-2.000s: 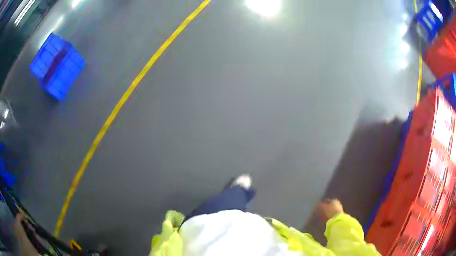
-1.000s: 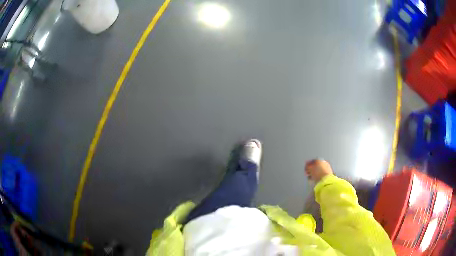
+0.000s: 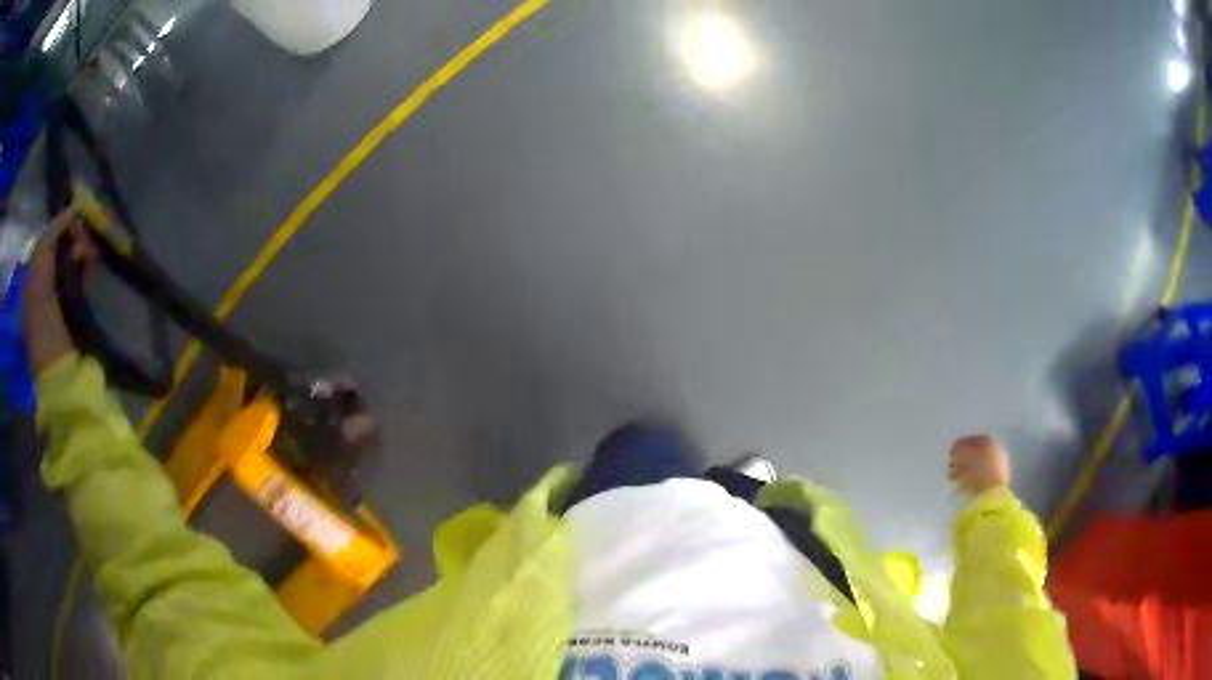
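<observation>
The yellow hand pallet truck [image 3: 299, 511] stands at the lower left, partly behind my left sleeve. Its black looped handle [image 3: 160, 288] rises toward the upper left. My left hand [image 3: 67, 266] is closed around the handle loop at the left edge of the picture, slightly blurred. My right hand [image 3: 978, 464] hangs at the lower right over the floor. It looks loosely curled with nothing in it. The forks of the truck cannot be made out.
Yellow lane tape [image 3: 359, 153] curves along the left, with another line [image 3: 1180, 246] at the right. A blue plastic pallet or crate [image 3: 1176, 385] and a red tray stack [image 3: 1130, 598] are at the right. A white rounded container [image 3: 303, 16] is at the top left.
The pallet truck's yellow body and handle have come into view at the left, with my left hand on the handle. The red stack has slid toward the lower right corner.
</observation>
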